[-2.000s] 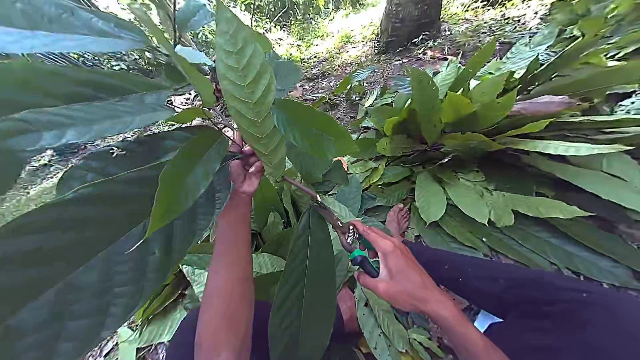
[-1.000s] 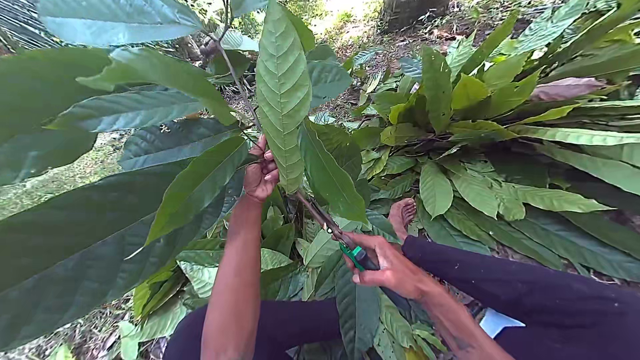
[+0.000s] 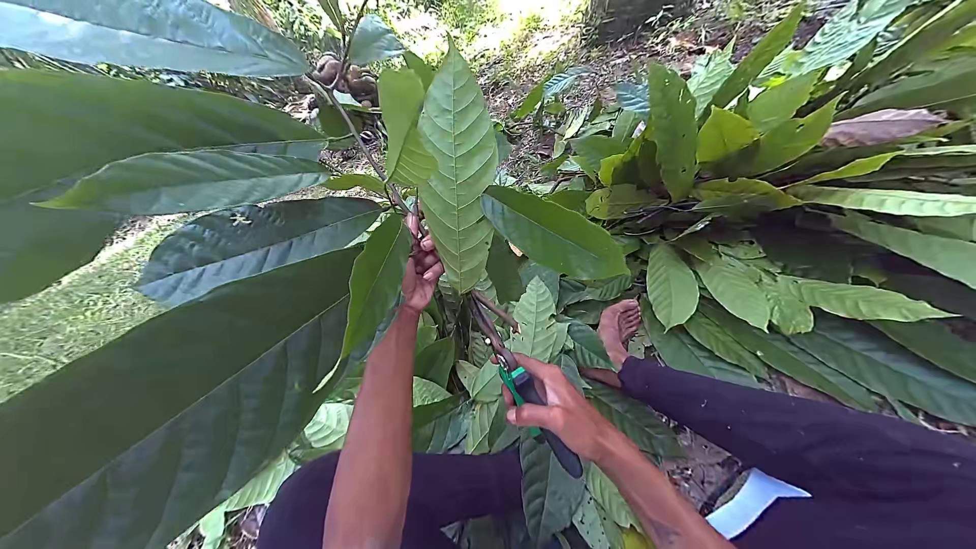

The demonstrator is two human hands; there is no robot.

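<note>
My left hand (image 3: 423, 267) is closed around the thin brown stem of a leafy branch (image 3: 357, 137), which bears large green leaves on both sides. A broad light-green leaf (image 3: 457, 168) stands upright just right of my fingers. In my right hand (image 3: 560, 408) are pruning shears (image 3: 526, 393) with green and black handles. Their metal head is against the lower end of a brown woody stem (image 3: 488, 328), below my left hand. Whether the blades are around the stem or only beside it cannot be told.
A large heap of cut leafy branches (image 3: 762, 229) lies at the right. My bare foot (image 3: 619, 328) is beside it, with my dark-trousered leg (image 3: 762, 427) stretched along the right. More leaves (image 3: 480, 412) lie between my legs. A tree trunk (image 3: 637, 19) stands behind, and grass (image 3: 91, 305) is at the left.
The shears, held higher up and farther open two seconds ago, are now at a lower place on the stem. My left hand still holds the branch. The view has shifted somewhat.
</note>
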